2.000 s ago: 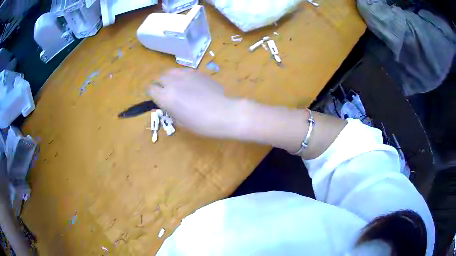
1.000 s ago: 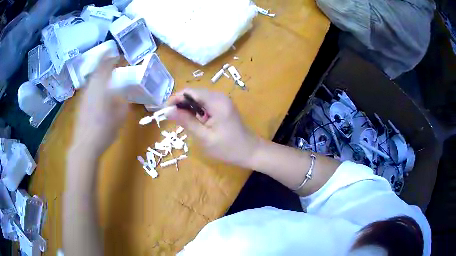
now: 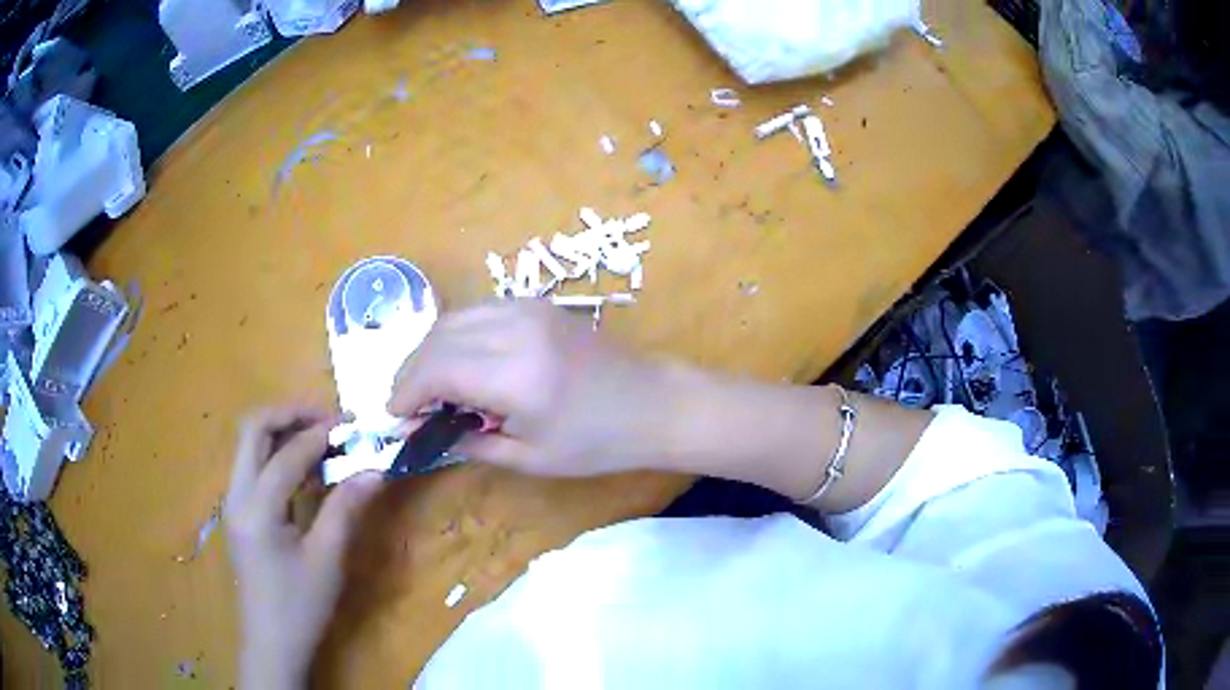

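Note:
A white housing shell [image 3: 378, 337] lies on the bench in front of me, its round recessed end pointing away and its box end towards me. My left hand [image 3: 300, 492] holds the box end from the left with fingers and thumb. My right hand [image 3: 519, 384] is at the shell's right side with a dark hand tool [image 3: 429, 442] in its grip, a pink-red part showing at the fingers. Its fingertips reach the box end. A small white piece seems to be at the rim there, but the fingers partly hide it. A pile of small white inserts [image 3: 573, 256] lies beyond my right hand.
More white housings [image 3: 81, 169] stand along the left edge. A dark metallic heap [image 3: 47, 580] is at the lower left. A puffy white bag [image 3: 809, 34] and stray inserts [image 3: 816, 142] lie at the far side. A carton [image 3: 1079, 337] with white parts and dark cables is at the right.
My left hand has come back from the housings, and a shell now lies between my hands. My right hand has brought the tool down to its box end. The view has shifted.

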